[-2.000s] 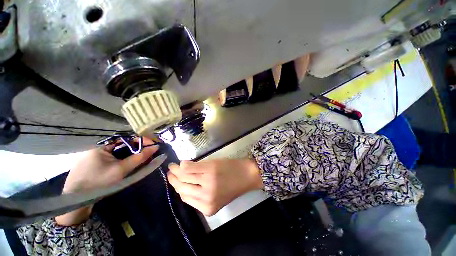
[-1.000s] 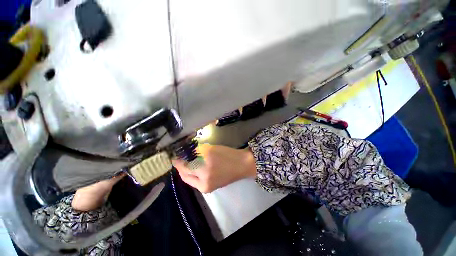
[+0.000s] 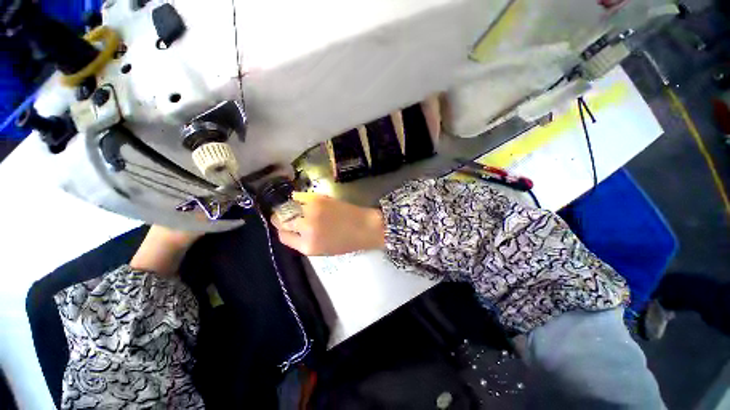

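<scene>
The black cloth piece (image 3: 240,312) lies on the table below the white sewing machine head (image 3: 320,56). My right hand (image 3: 332,224) is at the needle area beside the bright lamp spot, fingers bent together; what its fingertips hold cannot be told. My left hand (image 3: 170,240) is partly hidden under the machine head and lever, resting at the cloth; its fingers are not visible. A small cream tag (image 3: 214,296) shows on the cloth. A speckled cord (image 3: 278,276) hangs from near the tension dial (image 3: 214,158) over the cloth.
Black label stacks (image 3: 384,144) stand between beige dividers under the machine arm. Red-and-black snips (image 3: 504,176) lie right of them. A yellow measuring strip (image 3: 520,152) runs along the white table. A blue bin (image 3: 624,232) is at the right, below the table.
The view has moved back and shows more of the machine and cloth. My right hand has moved up to the needle area beside the lamp. My left hand has become mostly hidden behind the machine head.
</scene>
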